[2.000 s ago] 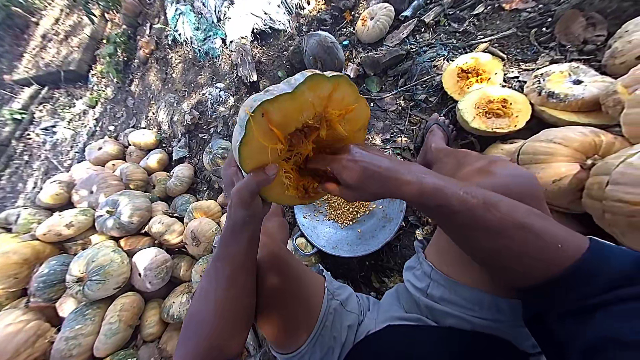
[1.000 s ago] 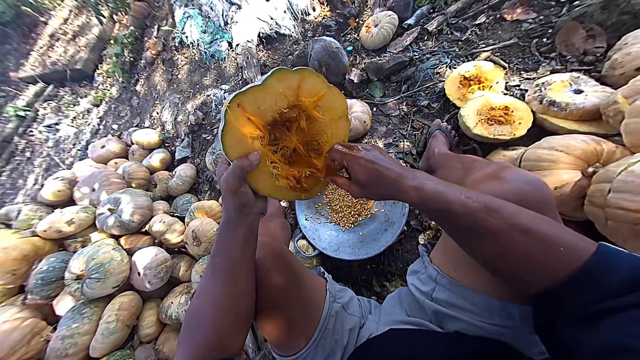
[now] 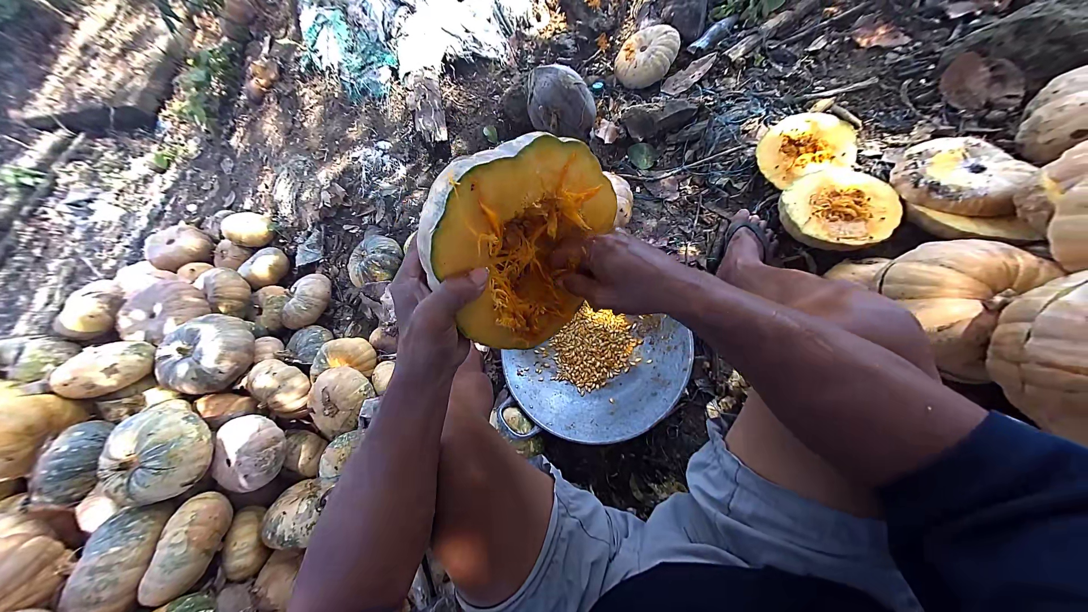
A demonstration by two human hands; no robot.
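A halved pumpkin (image 3: 459, 229) with orange flesh and stringy pulp is held up, its cut face turned toward me. My left hand (image 3: 433, 314) grips its lower left rim, the thumb on the cut flesh. The fingers of my right hand (image 3: 608, 270) reach into the pulpy hollow from the right; their tips are partly hidden, and whether they pinch pulp or seeds cannot be made out. Below the pumpkin, between my legs, lies a round metal pan (image 3: 595, 421) with a loop handle, bearing a heap of pumpkin seeds (image 3: 591, 353).
Many whole pumpkins (image 3: 204, 353) are piled at the left. Cut pumpkin halves (image 3: 841, 208) and large whole pumpkins (image 3: 969, 280) lie at the right. A dark round object (image 3: 561, 102) sits beyond the held half, on ground with leaves and sticks. My sandaled foot (image 3: 748, 238) is beside the halves.
Over these frames the pumpkin half has been tilted and turned in my left hand. My right hand, at the cavity's lower right edge one second ago, now reaches further into the pulp.
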